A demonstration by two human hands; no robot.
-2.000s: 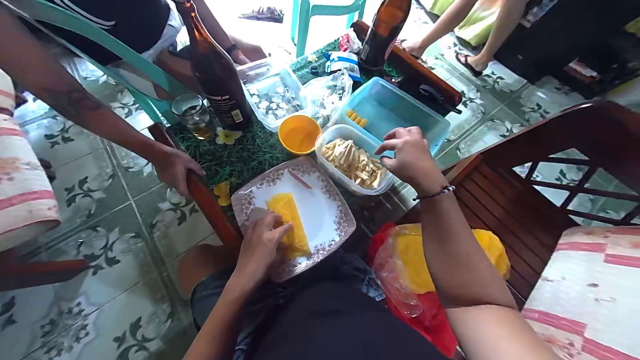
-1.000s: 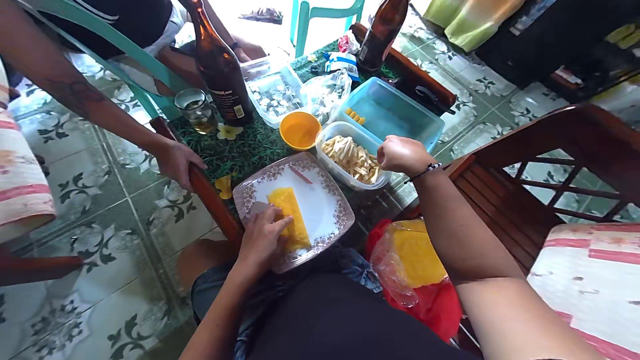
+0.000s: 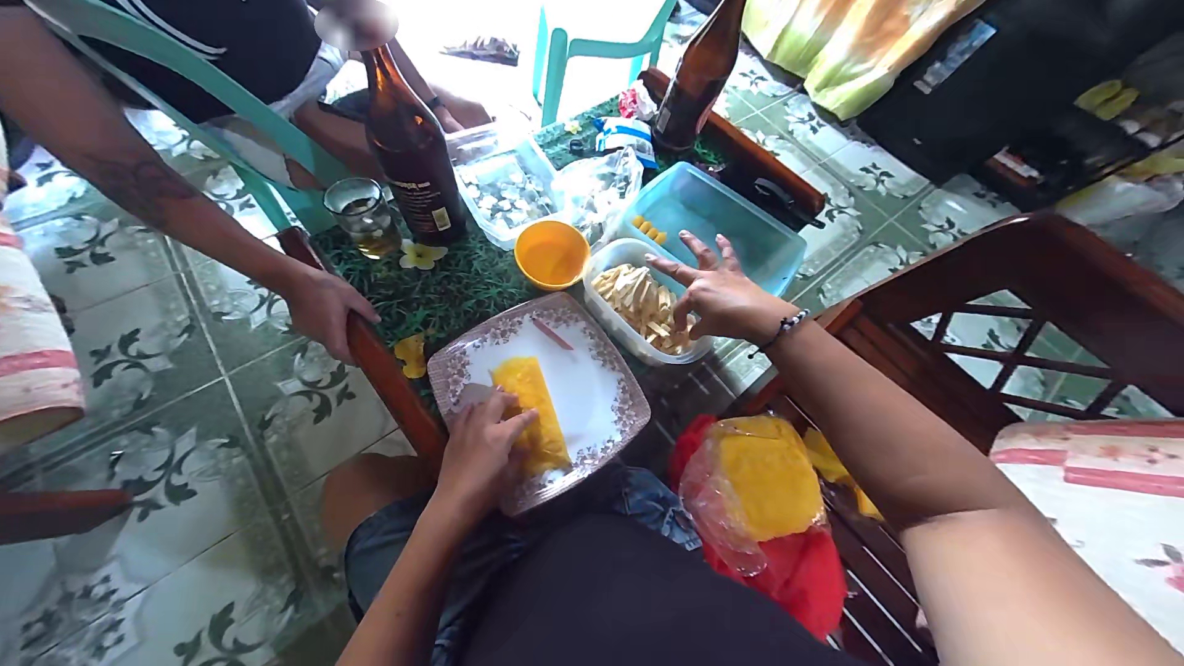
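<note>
A square plate with a flowered rim (image 3: 614, 398) rests by my lap. My left hand (image 3: 486, 439) presses on a folded yellow wrapper sheet (image 3: 546, 435) lying on it; whether the fingers grip it is unclear. A thin pinkish strip (image 3: 552, 334) lies on the plate beyond. My right hand (image 3: 717, 291) is spread above a clear tub of pale cut strips (image 3: 638, 296), its fingers apart, with nothing seen in them. Behind is a teal plastic container (image 3: 731, 217) with a few small yellow rolls (image 3: 647, 229). Yellow sheets in clear plastic (image 3: 768, 472) lie on red cloth or plastic at my right.
An orange cup (image 3: 552, 254), a glass (image 3: 361, 217), brown bottles (image 3: 412, 148) and a tub of small wrapped pieces (image 3: 509, 190) stand on the table. Another person's hand (image 3: 328, 310) holds its wooden edge (image 3: 398, 379) at left. A wooden bench (image 3: 1036, 277) is at right.
My right hand was closed over the tub's right side one second ago; its fingers are now spread. My left hand stays on the yellow sheet.
</note>
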